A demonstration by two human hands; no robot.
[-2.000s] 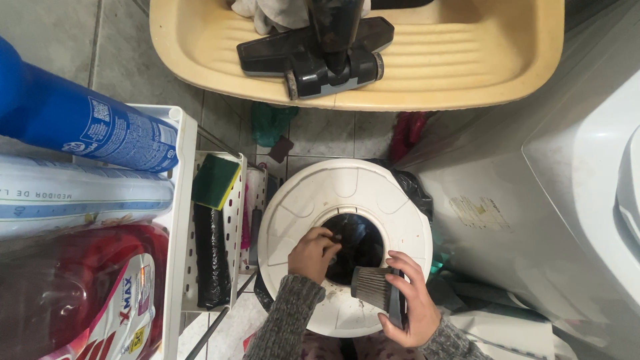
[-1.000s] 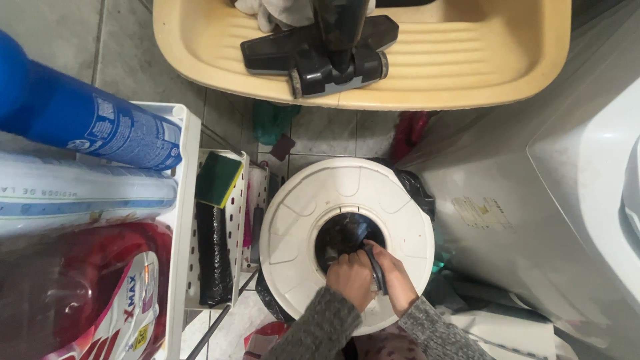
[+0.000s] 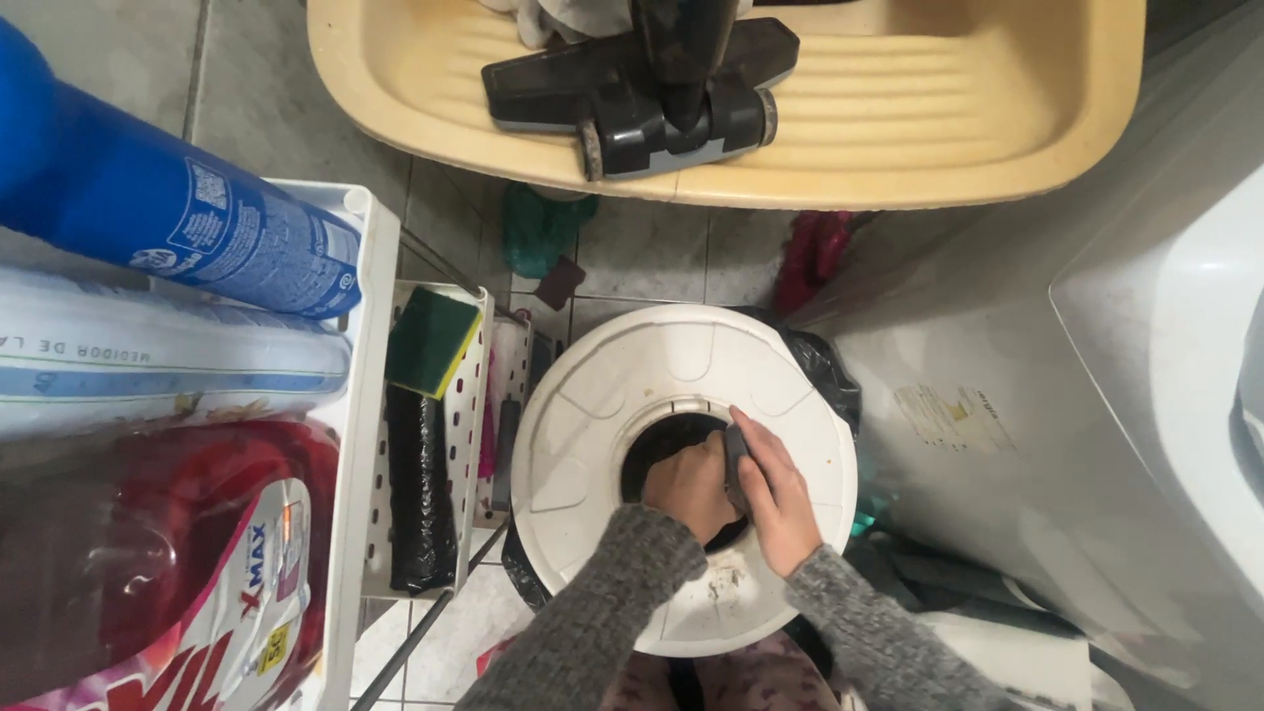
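Both hands are over the round opening of a white plastic bin lid (image 3: 573,454). My right hand (image 3: 775,489) grips a dark grey rimmed piece (image 3: 736,469), which in the earlier view is part of a pleated filter; its pleats are now hidden. My left hand (image 3: 691,484) is bent down into the opening against that piece, its fingertips out of sight. Whether the left fingers hold anything cannot be seen. Black bag plastic (image 3: 825,370) sticks out around the lid's edge. Dusty marks (image 3: 726,583) lie on the lid below the opening.
A black vacuum floor head (image 3: 642,99) rests in a yellowish laundry sink (image 3: 889,183) ahead. At left, a white shelf (image 3: 370,395) holds a blue can (image 3: 178,188) and a red bottle (image 3: 168,563); a green sponge (image 3: 434,341) lies beside it. A pale appliance (image 3: 987,326) stands at right.
Two seconds ago the filter's pleats faced up in my right hand, with my left hand apart from it. The hands have come together over the opening, and the filter has turned on edge.
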